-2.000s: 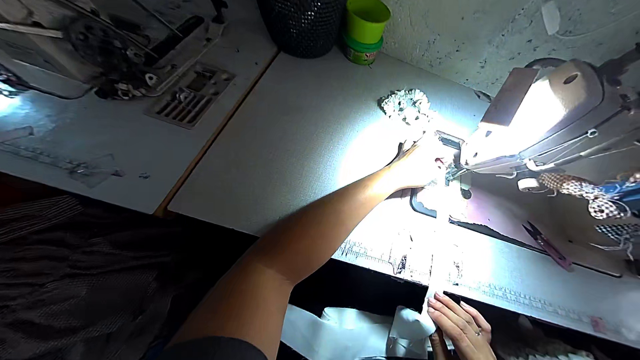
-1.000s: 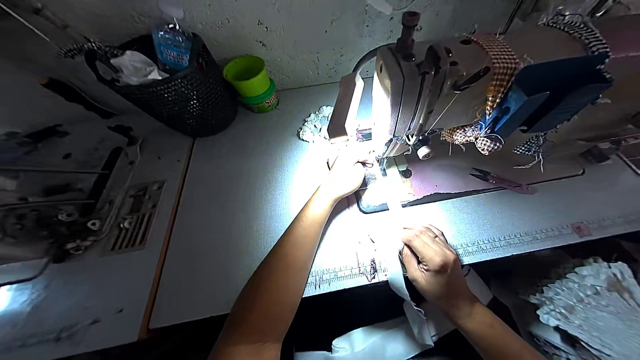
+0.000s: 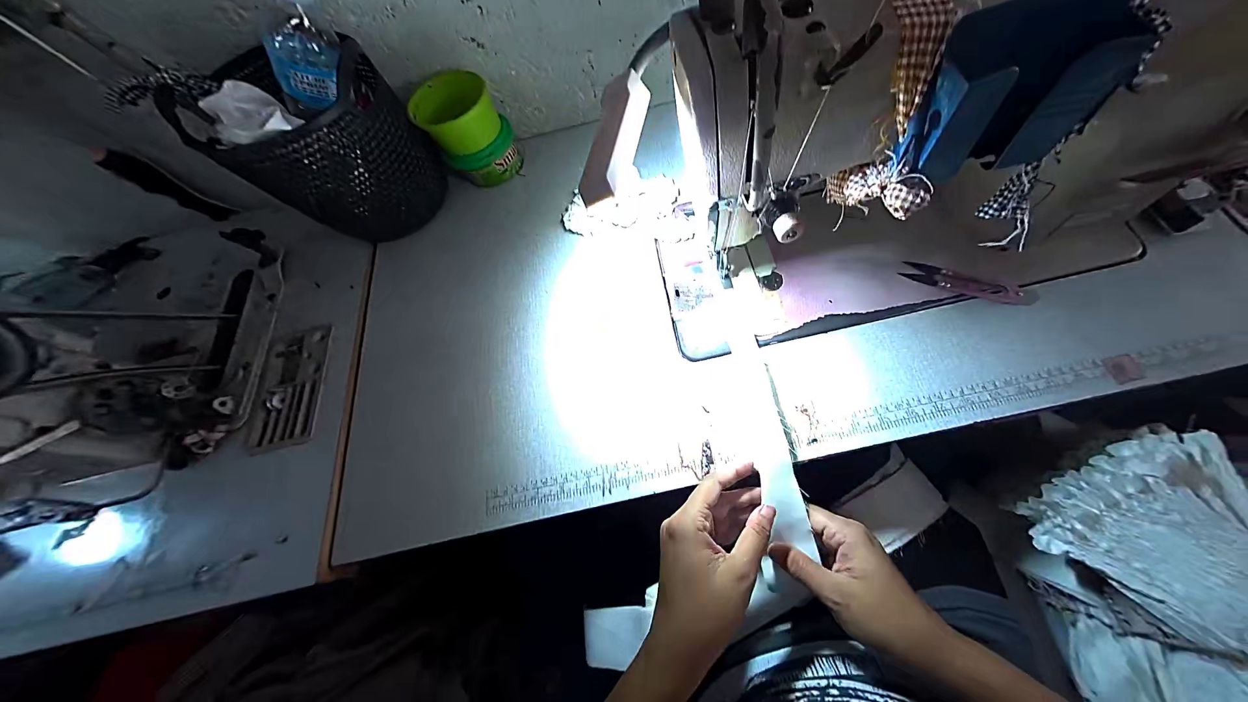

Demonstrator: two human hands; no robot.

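A white fabric strip (image 3: 777, 453) runs from under the presser foot (image 3: 726, 268) of a sewing machine (image 3: 717, 127) over the table's front edge. My left hand (image 3: 714, 556) pinches the strip between thumb and fingers just below that edge. Close on its right, my right hand (image 3: 858, 575) grips the strip's other side. Lower lengths of white fabric (image 3: 616, 634) hang over my lap. Gathered white fabric (image 3: 624, 207) lies behind the needle area, partly hidden by the machine and washed out by the lamp's glare.
Thread snips (image 3: 967, 284) lie on the machine bed. A black perforated basket (image 3: 341, 166) with a bottle, and green containers (image 3: 458, 112), stand at the back left. A ruler tape (image 3: 916, 414) lines the table edge. Ruffled white fabric (image 3: 1146, 536) is piled at right; another machine (image 3: 127, 380) is at left.
My left hand has left the presser foot area and come down to the strip below the table edge. My right hand is now lower, beside it. The view has shifted.
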